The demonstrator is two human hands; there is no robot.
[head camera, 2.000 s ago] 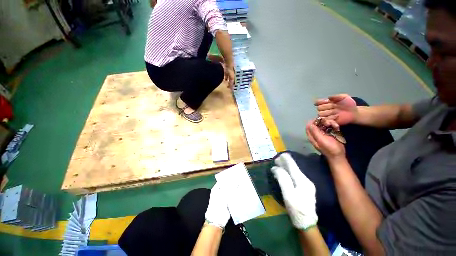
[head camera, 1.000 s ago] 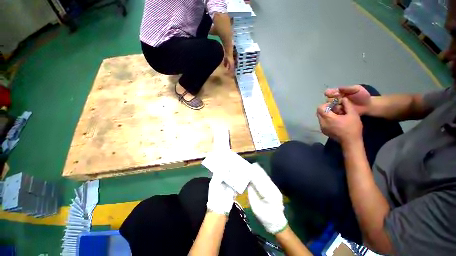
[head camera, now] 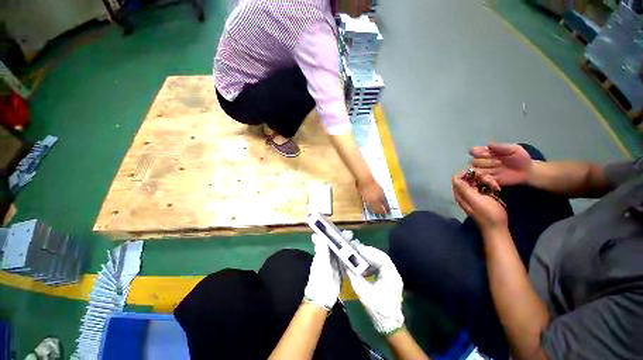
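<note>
A sheet-metal part is tilted on edge between my two gloved hands, with dark slots showing along its narrow side. My left hand in a white knitted glove holds its left side. My right hand, also gloved, holds its lower right end. A small stack of parts lies near the front edge of the plywood-topped pallet, just beyond my hands. The fingers are partly hidden behind the part.
A person in a striped shirt squats on the pallet beside tall stacks, one hand at the pale strip. A seated person in grey at right holds small metal pieces. A leaning row, blue bin and upright block are at left.
The part has turned from its flat face to its slotted edge, and my right hand has come in to hold it. The squatting person's arm has reached forward to the strip's near end.
</note>
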